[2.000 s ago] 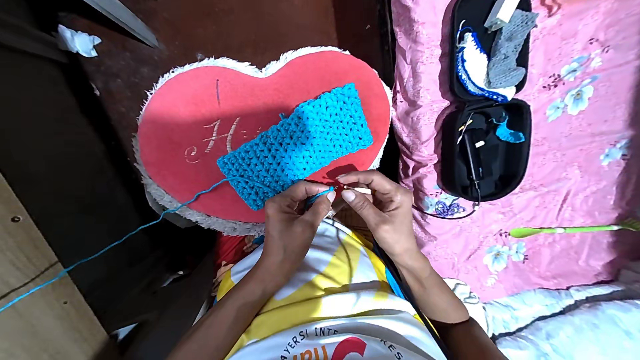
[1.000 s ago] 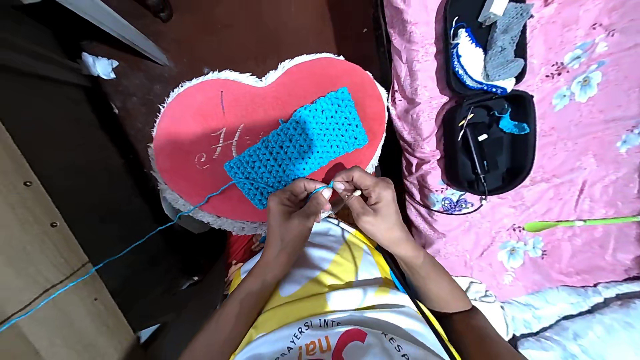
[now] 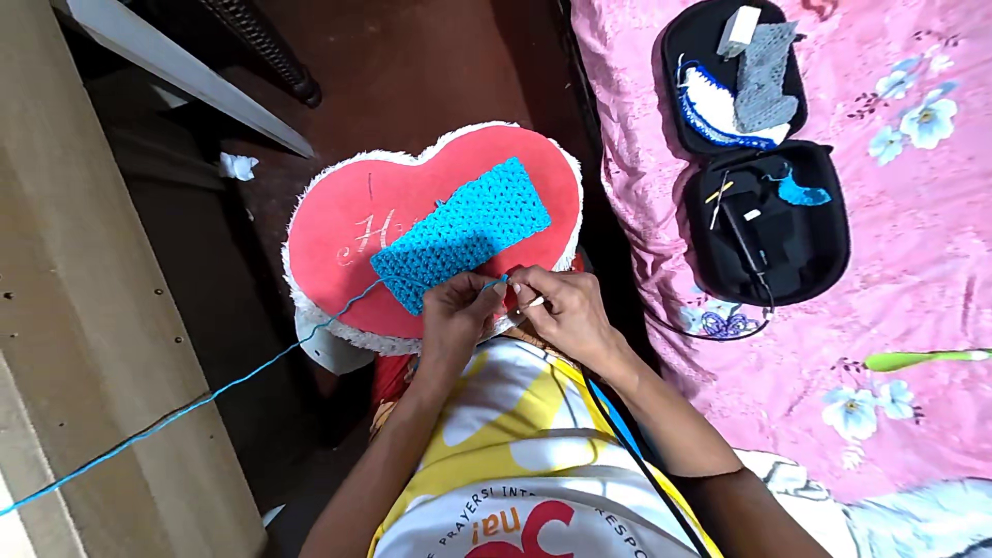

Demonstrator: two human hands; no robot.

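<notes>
A red heart-shaped cushion (image 3: 333,225) with a white furry edge lies over my lap. On it rests a rectangle of turquoise crochet (image 3: 473,221). My left hand (image 3: 459,306) pinches turquoise yarn (image 3: 256,370) between thumb and fingers, just below the rectangle's near edge. Close beside it, my right hand (image 3: 562,306) grips a slim crochet hook (image 3: 533,303) whose pale part shows between the fingers. The hook's tip and the loops on it are mostly hidden. From the crochet the yarn runs down to the left, over a wooden board.
On the pink floral bedsheet (image 3: 876,256) at right lies an open black case (image 3: 833,256) with a corded black device (image 3: 744,240), a grey crochet piece (image 3: 763,77) and a blue-and-white one (image 3: 717,112). A green-handled item (image 3: 914,360) lies nearby. A wooden board (image 3: 139,325) stands at left.
The view has shifted, with more of the wooden board showing at left. Both hands stay close together at the yarn; their fingers have moved slightly around the hook.
</notes>
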